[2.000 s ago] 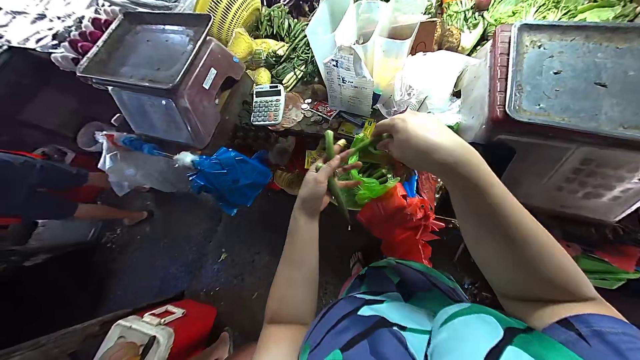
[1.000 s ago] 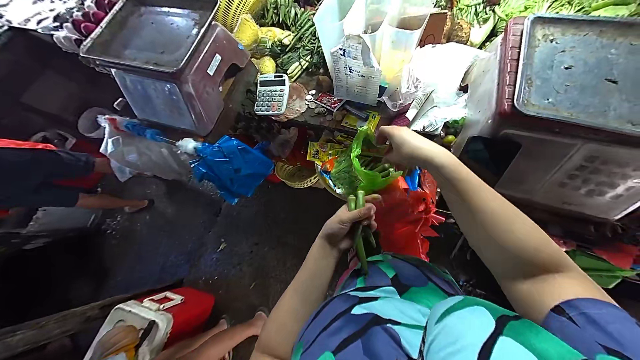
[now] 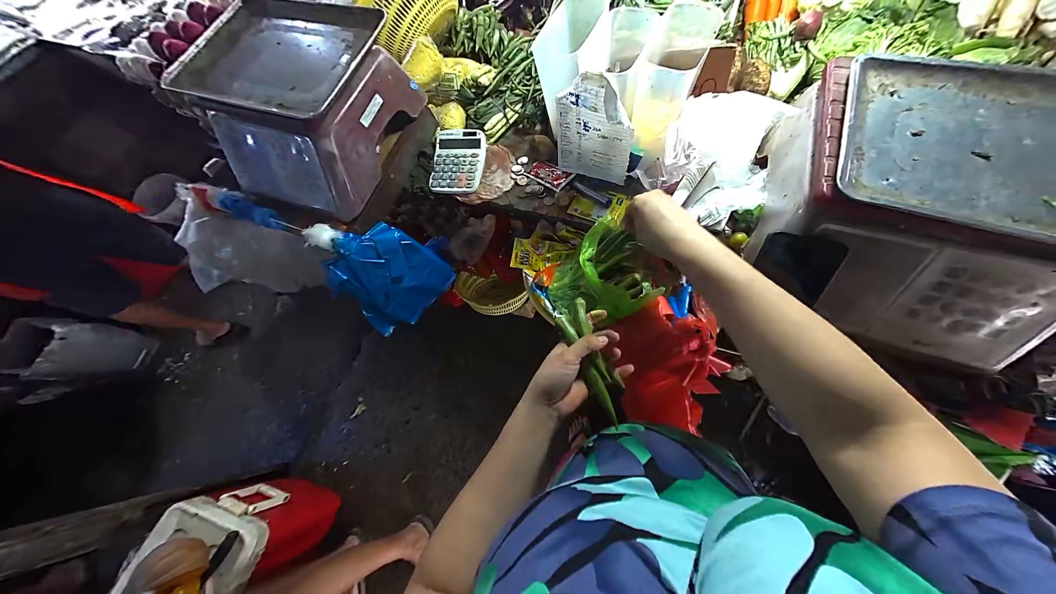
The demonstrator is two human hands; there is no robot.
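My left hand (image 3: 573,375) is closed around several long green okra-like pods (image 3: 596,371), which point down toward my shirt. Just above it, my right hand (image 3: 656,223) grips the upper edge of a light green plastic bag (image 3: 610,268). Green vegetables show through the bag, and its near end lies close to the tops of the pods. Whether the pods' tips are inside the bag I cannot tell. Red plastic bags (image 3: 668,363) hang just below and right of the green bag. The fingertips of my right hand are partly hidden.
A calculator (image 3: 458,162), coins (image 3: 528,175) and a handwritten paper (image 3: 592,128) lie at the stall's edge. Metal trays top plastic boxes at left (image 3: 280,54) and right (image 3: 957,140). Blue plastic bags (image 3: 392,276) hang left. A red and white cooler (image 3: 289,520) stands on the floor near another person's leg.
Two seconds ago both hands were close together at the pods. Since then my left hand has moved down toward my shirt, and the green bag has come into fuller view under my right hand.
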